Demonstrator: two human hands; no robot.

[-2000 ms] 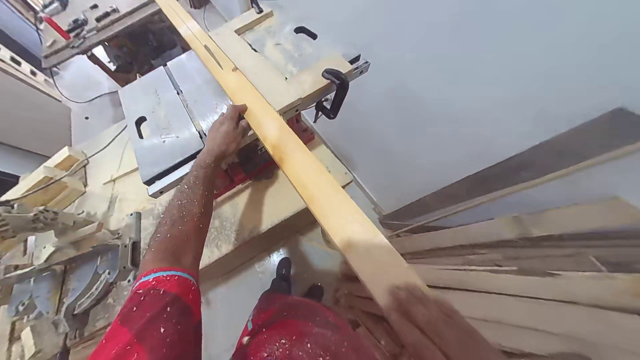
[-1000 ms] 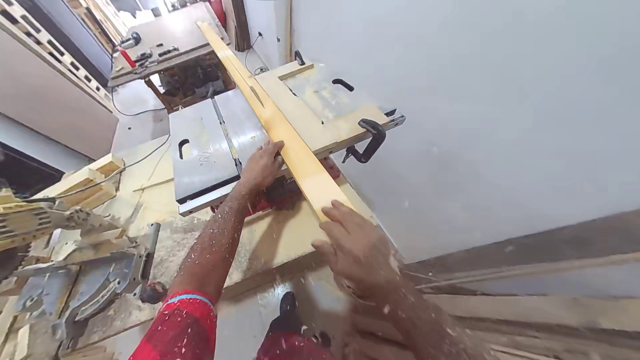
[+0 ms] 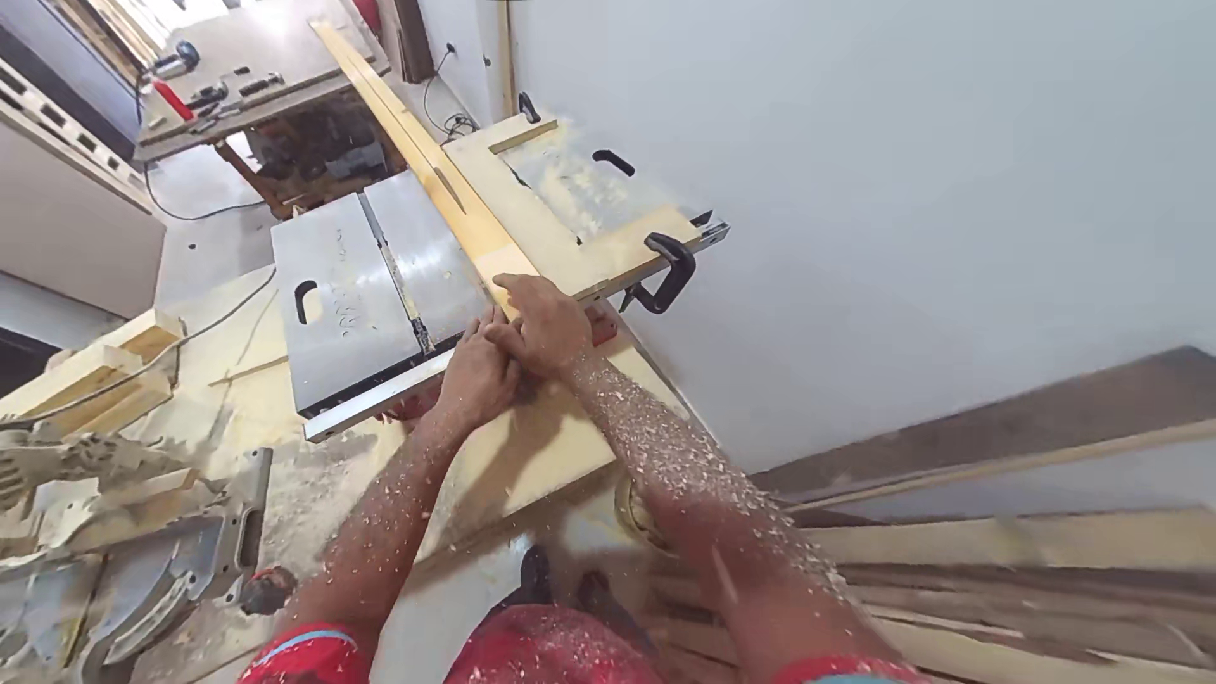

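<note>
A long wooden board [image 3: 427, 157] lies across the metal table of a table saw [image 3: 347, 294], along a wooden fence [image 3: 537, 223], its far part over a second table. My right hand [image 3: 546, 328] rests on the board's near end, fingers over its top face. My left hand [image 3: 478, 375] is at the front edge of the saw table, close against my right hand, its fingertips by the board's near end; its grip is partly hidden. A dark slot shows in the board where it passes over the saw. Sawdust covers both forearms.
A black clamp [image 3: 670, 274] holds the fence assembly at the near right. Tools lie on the far table [image 3: 285, 38]. At left are wood blocks [image 3: 71, 380], a cable and a miter saw [image 3: 180, 570]. Stacked boards [image 3: 1026, 541] lie at lower right beside the wall.
The board has moved forward, away from me, across the saw. My right hand has moved forward with its near end and now sits beside my left hand.
</note>
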